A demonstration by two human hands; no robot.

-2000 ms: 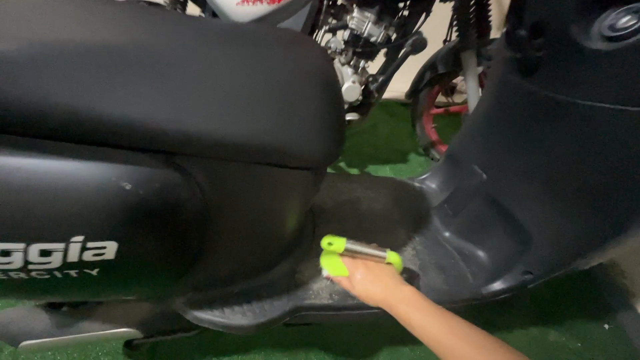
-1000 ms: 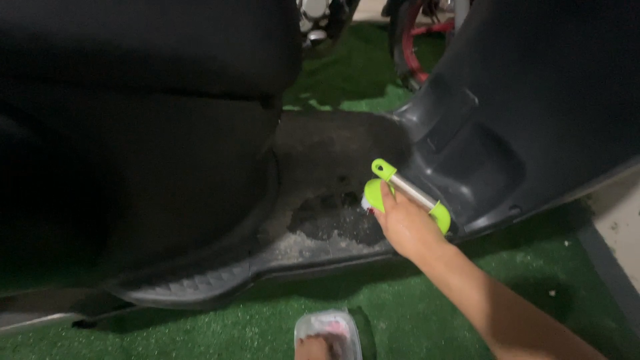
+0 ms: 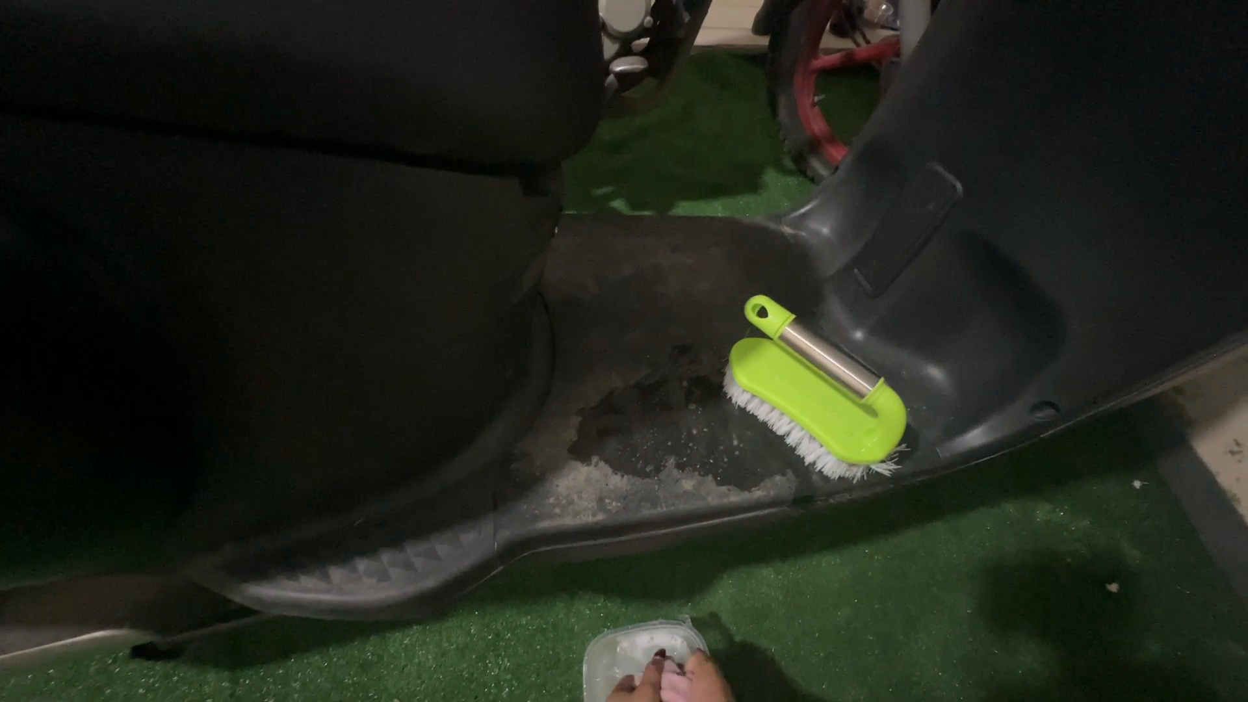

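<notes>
A scrubbing brush (image 3: 814,400) with a lime-green body, metal grip and white bristles rests at the front right of the scooter's black footboard (image 3: 663,292). Neither hand touches it. At the bottom edge, a clear plastic container (image 3: 614,648) sits on green artificial turf. Over it are my left hand (image 3: 639,685) and my right hand (image 3: 706,677), fingers together around a soft pink thing (image 3: 675,682), perhaps a cloth or sponge. The frame cuts off most of both hands. A dark wet patch (image 3: 643,419) with pale grime along its lower edge marks the footboard.
The scooter's dark seat and body (image 3: 292,292) fill the left, and its front leg shield (image 3: 1102,195) rises at the right. Behind stands another motorcycle with a red-rimmed wheel (image 3: 809,97). Green artificial turf (image 3: 877,595) runs along the near side.
My right hand has let go of the green brush, which now lies on the footboard, and has moved down to the container. The dark wet patch was not plain two seconds ago.
</notes>
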